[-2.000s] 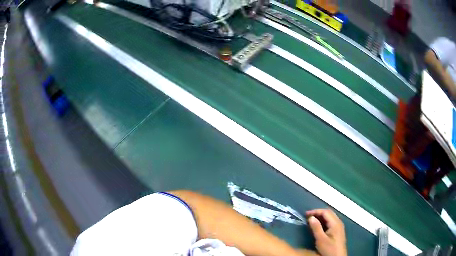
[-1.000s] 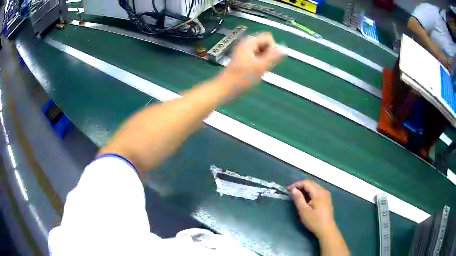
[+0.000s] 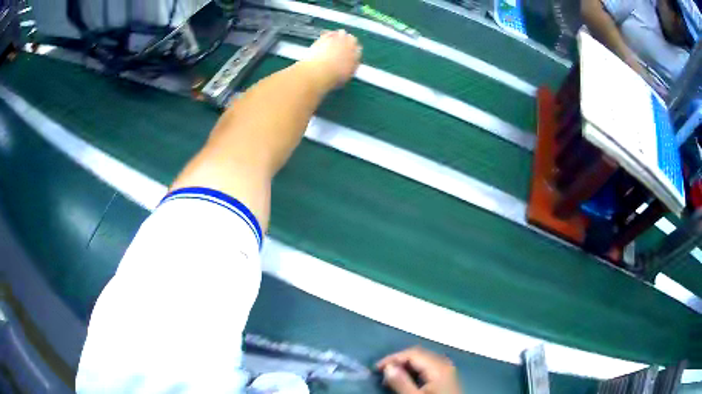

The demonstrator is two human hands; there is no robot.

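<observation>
My left hand [image 3: 335, 59] is stretched out over the far green lanes, its fingers curled; whether it holds anything cannot be told. A grey strip housing [image 3: 245, 65] with a row of recesses lies to its left, beyond my forearm. My right hand [image 3: 422, 372] is low on the near bench, cut off by the bottom edge, its fingers loosely bent with no part seen in them. Its fingertips are at the right tip of a worn tape patch [image 3: 308, 355], which is partly hidden by my sleeve.
A grey strip housing [image 3: 536, 369] stands out at the lower right, beside stacked grey strips [image 3: 643, 380]. A red-brown stand [image 3: 548, 173] carries papers [image 3: 616, 100]. A cable bundle [image 3: 146, 50] lies far left by a pale equipment box. Another person's arm [image 3: 612, 35] is at upper right.
My left arm has swung from the near bench out over the far lanes. My right hand stays by the tape patch. The view has shifted, so the scene sits further left.
</observation>
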